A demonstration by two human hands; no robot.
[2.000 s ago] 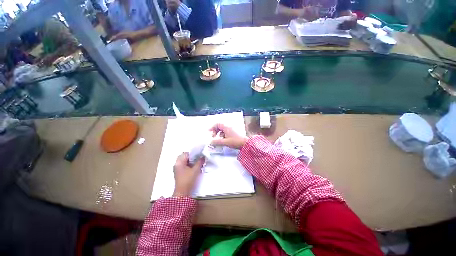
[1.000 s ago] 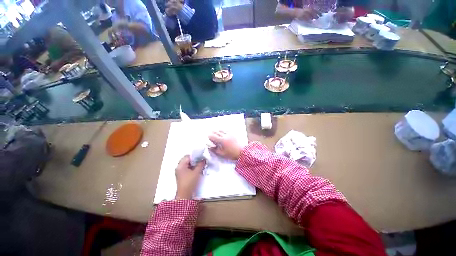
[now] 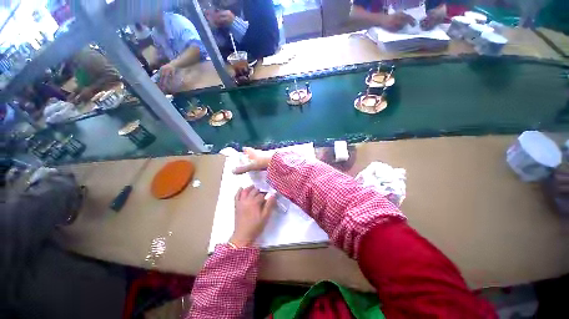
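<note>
A stack of white wrapping paper (image 3: 293,232) lies in front of me. My left hand (image 3: 251,213) rests on it, beside a loose, wrinkled white sheet (image 3: 261,180). My right hand (image 3: 253,161) reaches across to the stack's far left corner, thumb apart from the fingers. The right forearm covers part of the stack. Whether either hand grips paper is unclear. A crumpled paper wad (image 3: 384,180) lies right of the stack. A white block (image 3: 340,151) stands on a dark base beyond it.
Left are an orange disc (image 3: 173,179), a small white dot (image 3: 196,184) and a screwdriver-like tool (image 3: 121,198). A wrapped piece (image 3: 534,156) stands far right. Metal stands (image 3: 370,103) sit on the green belt (image 3: 437,103). A slanted grey post (image 3: 146,90) crosses left. People sit across the belt.
My right hand has moved from the middle of the stack to its far left corner. My left hand has flattened somewhat over the paper. The view has shifted, and stands on the belt appear further right.
</note>
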